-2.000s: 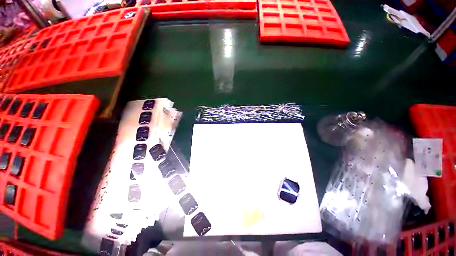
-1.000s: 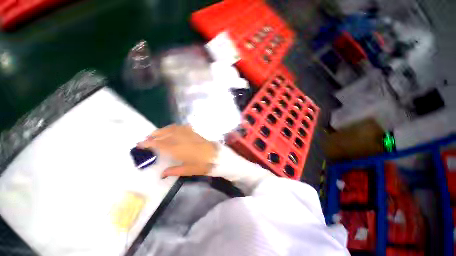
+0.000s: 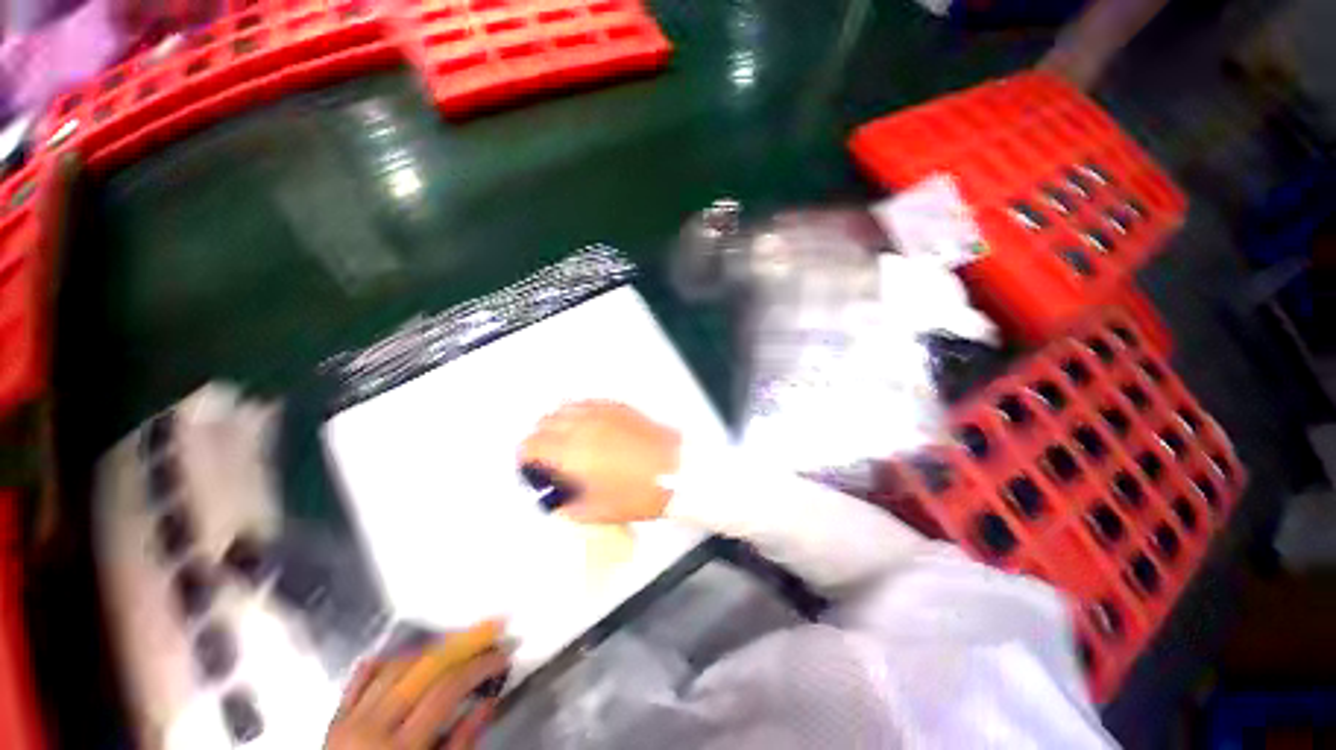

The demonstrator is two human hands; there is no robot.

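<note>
A white work mat [image 3: 440, 498] lies in front of me. My right hand [image 3: 608, 454] is over its middle, with the fingers around a small dark smartwatch unit [image 3: 545, 484]. My left hand [image 3: 418, 692], blurred and cut off by the bottom edge, is at the mat's near left corner with yellow finger cots. A dark patch shows by its fingertips, but I cannot tell if it is held. A pale yellow block [image 3: 608, 545] lies on the mat just below my right hand. White film sheets [image 3: 132, 542] with dark squares lie left, beside a blurred film strip [image 3: 311, 593].
Red trays [image 3: 535, 52] stand beyond and at the left. At the right are a red tray of black watches [image 3: 1092, 469] and another red tray [image 3: 938, 139] behind it. Clear plastic [image 3: 821, 352], a small clear bottle [image 3: 715, 242] and a silvery band [image 3: 484, 325] lie around the mat. Another person's arm [image 3: 1106, 37] shows at top right.
The view swung right and then back left. My right hand came in and now has the watch nearer the mat's middle. My left hand has come into view at the bottom.
</note>
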